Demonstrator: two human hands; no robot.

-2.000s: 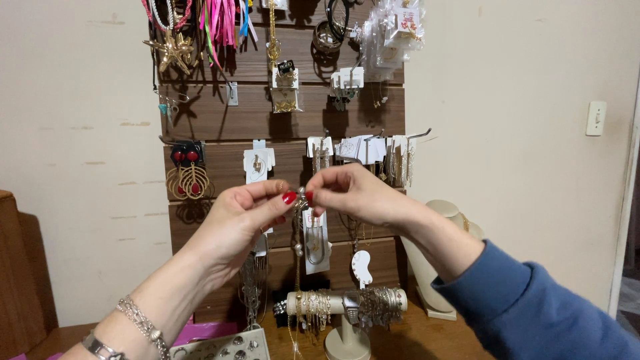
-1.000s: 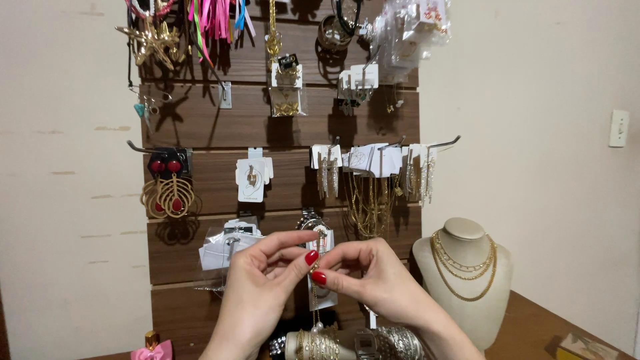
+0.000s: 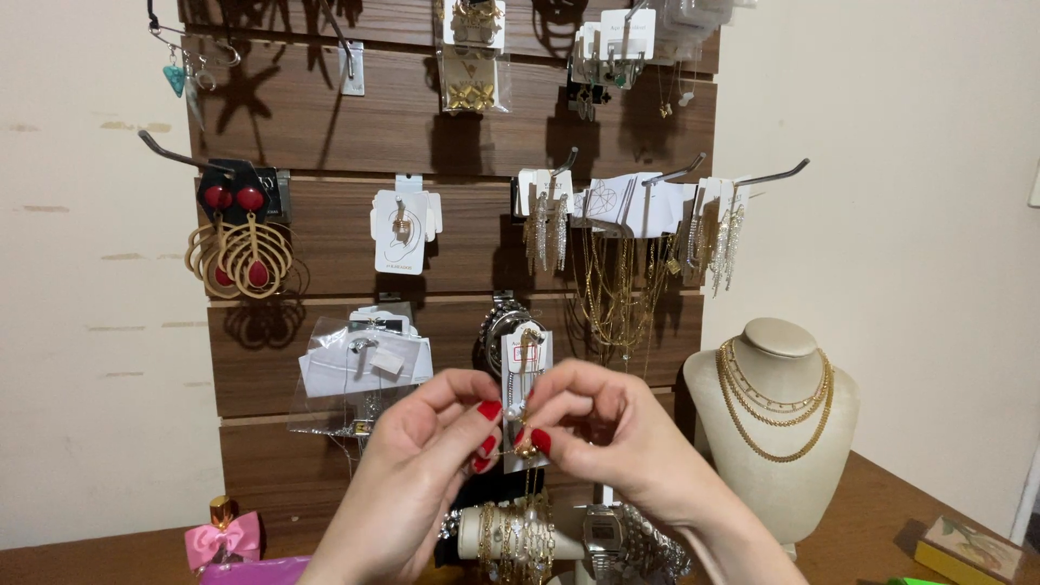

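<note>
A fine gold chain piece with small beads [image 3: 526,448] is pinched between the fingertips of my left hand [image 3: 435,455] and my right hand [image 3: 605,431]. Both hands are raised at the lower middle, their red-nailed fingers nearly meeting. Part of the chain dangles below the fingers; the rest is hidden by them. Just behind hangs a white jewelry card [image 3: 528,357] on a slatted wood panel. Under the hands, a cream bracelet stand [image 3: 471,532] bears gold bracelets [image 3: 516,540] and a silver watch [image 3: 603,532].
Red and gold earrings [image 3: 248,236], an ear cuff card [image 3: 400,236] and gold necklaces [image 3: 626,292] hang from metal hooks. A necklace bust [image 3: 772,455] stands at right. Near it lies a small box [image 3: 971,552]. At lower left is a bottle with a pink bow [image 3: 223,536].
Both hands have come down from in front of the panel's middle hooks, with the chain piece still between the fingertips. The view has shifted and moved closer to the panel.
</note>
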